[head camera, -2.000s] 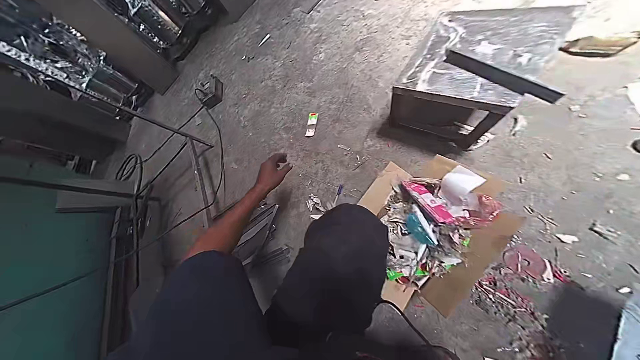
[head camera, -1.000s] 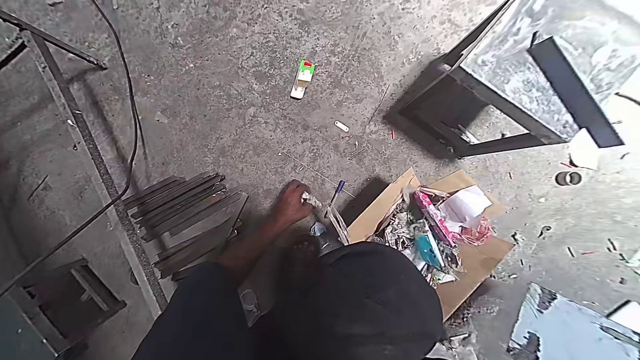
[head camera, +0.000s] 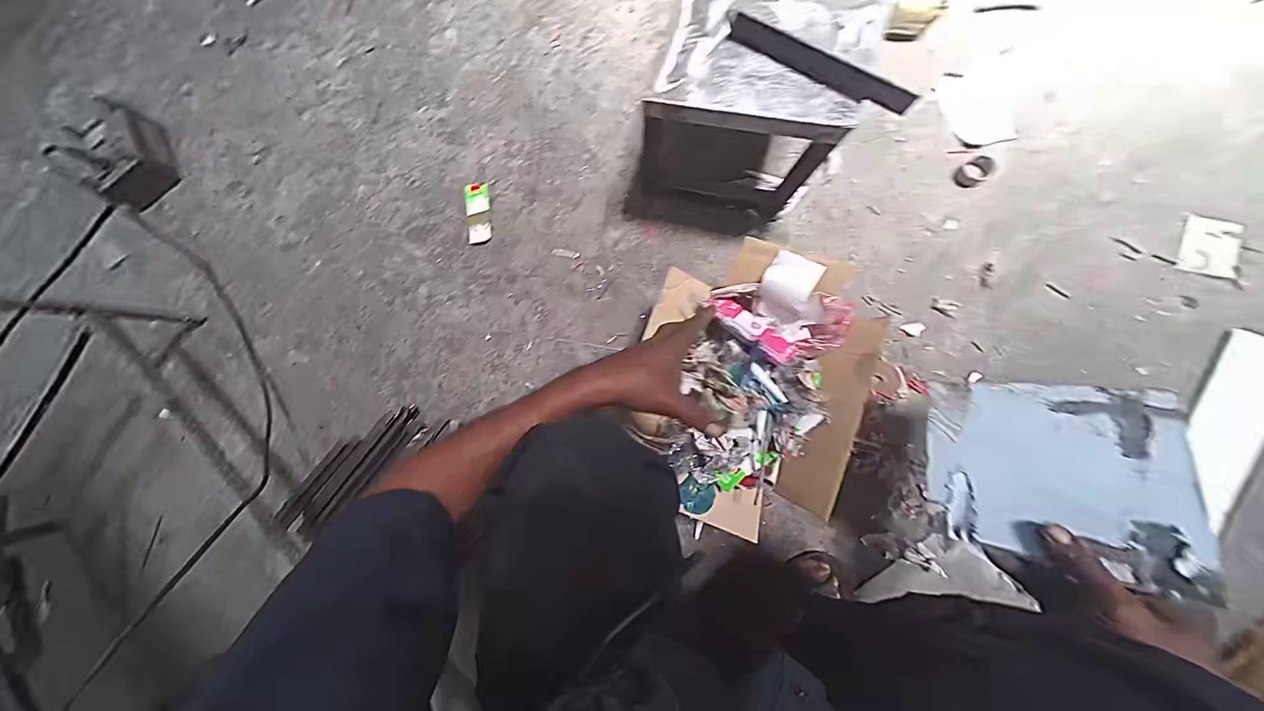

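Observation:
My left hand (head camera: 667,380) reaches over the near left side of a flattened cardboard box (head camera: 844,425), its thumb and fingers spread around the edge of a heap of mixed scraps (head camera: 755,395). Pink packaging (head camera: 760,331), white paper (head camera: 790,281), plastic bits and shavings make up the heap. At lower right, my right hand (head camera: 1091,583) has its thumb on top of the near edge of a blue-grey sheet (head camera: 1076,464) with dark worn patches; its other fingers are hidden.
A low metal-framed table (head camera: 750,123) carries a dark flat bar (head camera: 820,61). A green and white packet (head camera: 478,212) lies on the concrete. Dark metal strips (head camera: 351,469), a cable (head camera: 232,306) and a clamp-like metal tool (head camera: 123,163) are at left. A ring (head camera: 975,172) lies right.
My left hand has moved from the floor beside the cardboard to the scrap heap. My right hand has come into view at the blue-grey sheet. The view has shifted and turned.

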